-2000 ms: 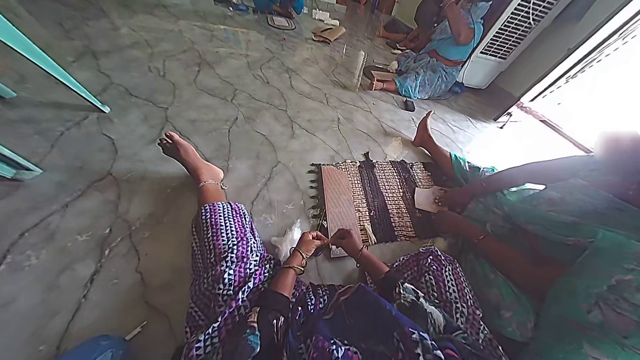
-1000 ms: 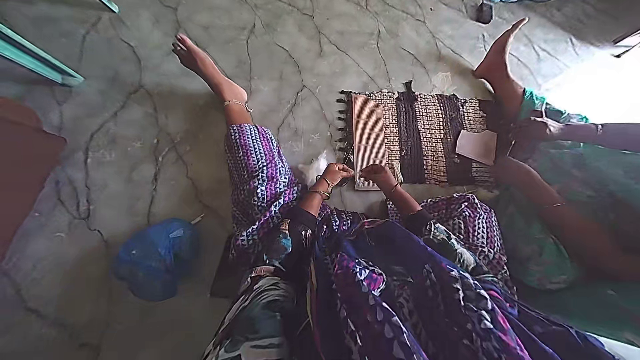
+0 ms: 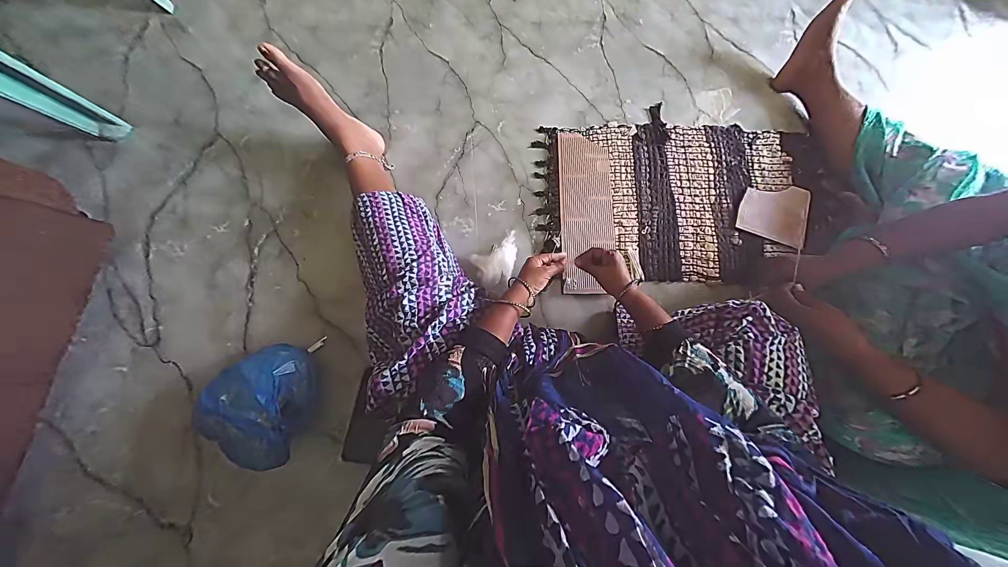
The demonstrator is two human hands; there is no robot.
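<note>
My left hand (image 3: 543, 270) is at the lower left edge of a strip of corrugated cardboard (image 3: 587, 201), thumb and fingertips pinched together. Close by on the right, over the strip's lower part, my right hand (image 3: 603, 269) has its fingers curled in. Anything thin between the fingertips is too small to make out. The strip lies along the left side of a woven mat (image 3: 693, 205) with dark and beige stripes and a fringed edge. A white wispy bundle (image 3: 498, 260), perhaps fibre or plastic, rests on the floor left of my left hand.
At the right sits another person in green cloth, whose hands are near a pale card (image 3: 774, 215) with a thread hanging from it. A blue plastic bag (image 3: 258, 405) lies on the floor at left. Beyond it are a brown sheet (image 3: 43, 315) and a teal furniture leg (image 3: 63, 96).
The view has tilted down strongly. My hands stay close together at the cardboard strip's lower end. The other person's hand has moved away from the pale card, with a thread now visible below it.
</note>
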